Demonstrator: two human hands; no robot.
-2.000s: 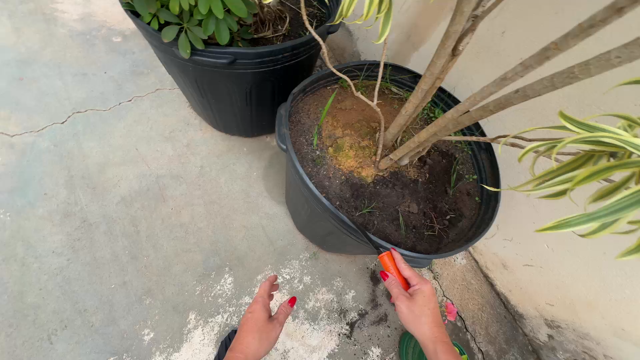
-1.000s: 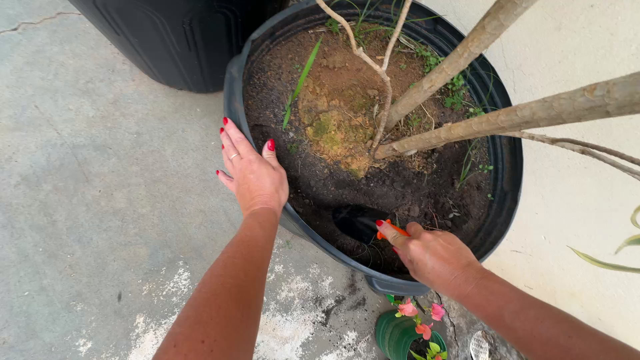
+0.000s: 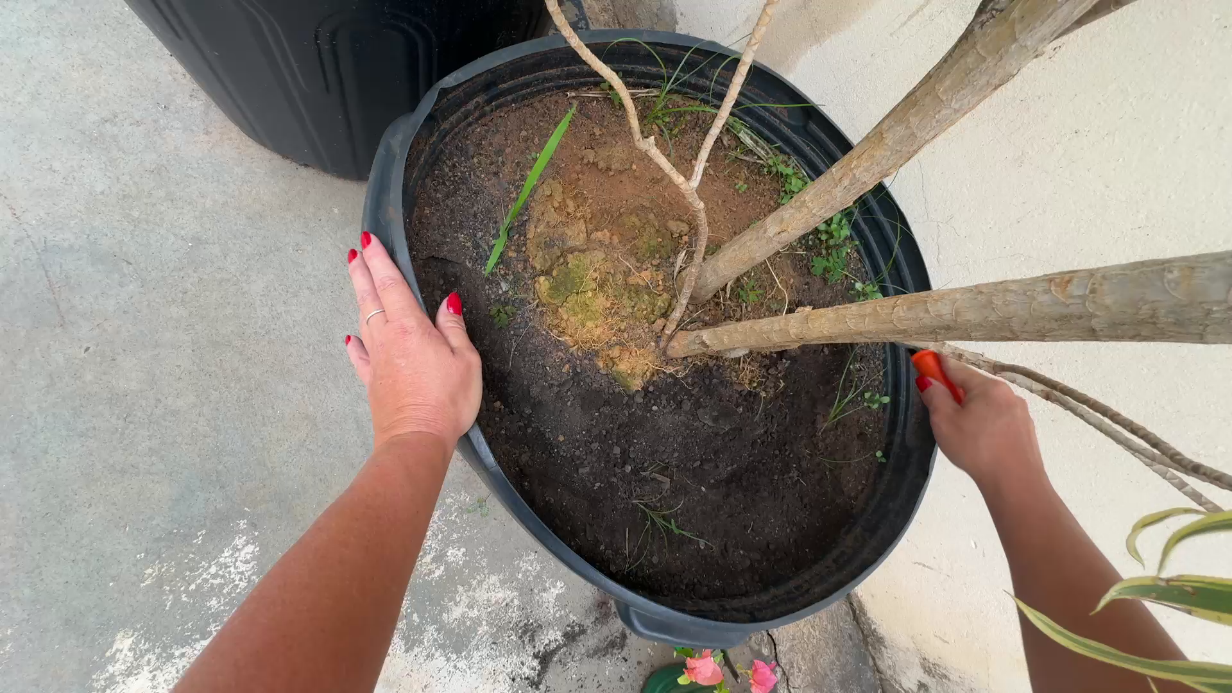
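Note:
A large black plastic pot (image 3: 539, 539) holds dark soil (image 3: 712, 462) with a patch of yellowish moss, grass tufts and several woody stems (image 3: 828, 207). My left hand (image 3: 414, 356) rests against the pot's left rim, thumb over the inner edge and fingers along the outside. At the right rim, my right hand (image 3: 982, 419) is closed on the orange handle (image 3: 936, 373) of a hand trowel. The trowel's blade is out of sight. A single green blade of grass (image 3: 529, 191) leans over the soil at the upper left.
Another black pot (image 3: 327, 87) stands at the upper left on the concrete floor (image 3: 192, 318). A pale wall (image 3: 1078, 183) runs close along the right. Below the big pot is a small green pot (image 3: 664, 680) with pink flowers (image 3: 705, 667). Striped leaves (image 3: 1179, 592) hang at the lower right.
My right hand has moved from the soil near the front rim to the right rim, still holding the orange handle. My left hand remains at the left rim, where it came from above the floor.

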